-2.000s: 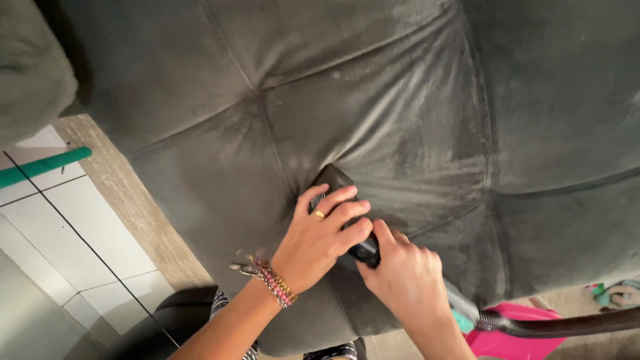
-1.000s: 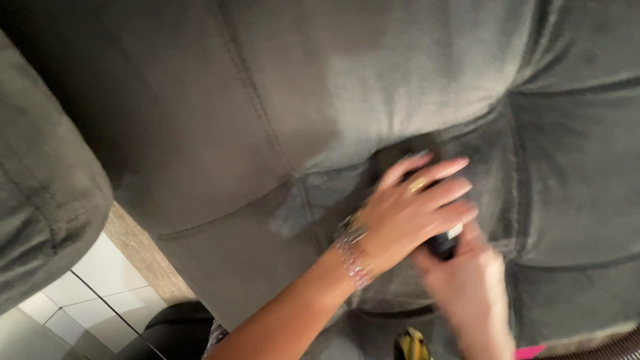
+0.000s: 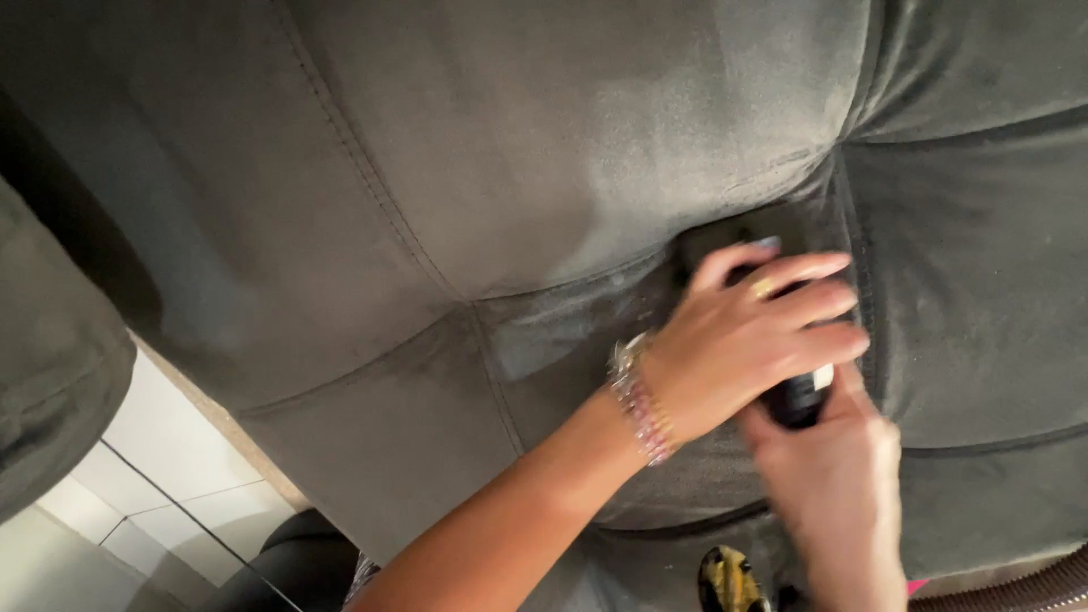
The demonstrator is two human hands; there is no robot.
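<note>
A black vacuum nozzle (image 3: 739, 234) lies against the grey upholstered sofa cushion (image 3: 527, 170), beside a tufted seam. My left hand (image 3: 748, 340), with a ring and beaded bracelets, lies over the nozzle with its fingers curled around it. Just below, my right hand (image 3: 829, 459) grips the dark handle end (image 3: 799, 399), which shows between the two hands. Both hands are slightly blurred, and they cover most of the tool.
At the lower right runs a ribbed hose (image 3: 1011, 586) along the sofa's edge. Another grey cushion (image 3: 51, 357) is at the left. White floor tiles (image 3: 161, 425) show at the lower left. A yellow and black item (image 3: 727, 578) is at the bottom.
Since two seconds ago, both hands and the nozzle have moved right across the cushion. The view has shifted closer to the sofa. The yellow and black item has come into view.
</note>
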